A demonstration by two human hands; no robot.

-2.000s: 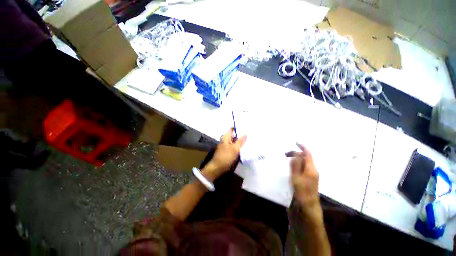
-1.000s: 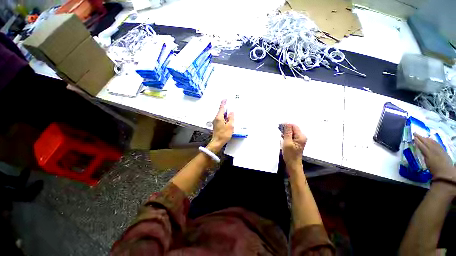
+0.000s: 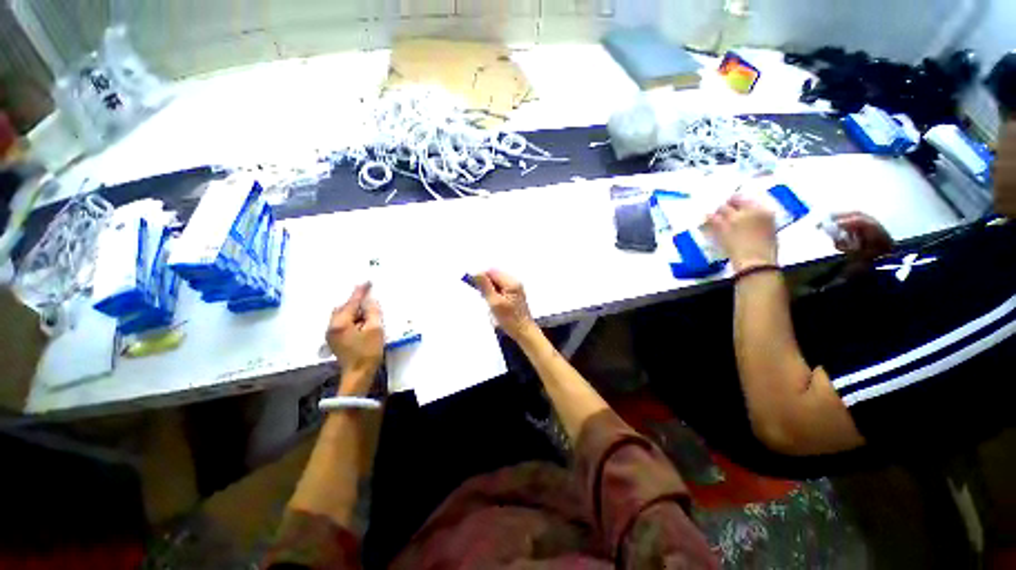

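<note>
A retail box (image 3: pixel 403 341), white and washed out, shows a blue edge beside my left hand near the table's front edge. My left hand (image 3: pixel 357 332) has its fingers closed at the box; the exact grip is hard to see. My right hand (image 3: pixel 504 301) is to the right, above the table, pinching a small dark blade or pick (image 3: pixel 469 279) between thumb and fingers. A plain white sheet (image 3: pixel 459 367) lies between my hands and overhangs the front edge.
Blue-edged box stacks (image 3: pixel 228 239), a yellow item (image 3: pixel 154 343) and a white pad (image 3: pixel 80 347) are left. White cables (image 3: pixel 440 150) lie behind. A smartphone (image 3: pixel 635 220) is right, beside another person's hand (image 3: pixel 744 232) at blue-and-white boxes (image 3: pixel 697 254).
The view has swung right, showing more of the other person. My left hand stays by the box; my right hand has closed from spread fingers to a pinch.
</note>
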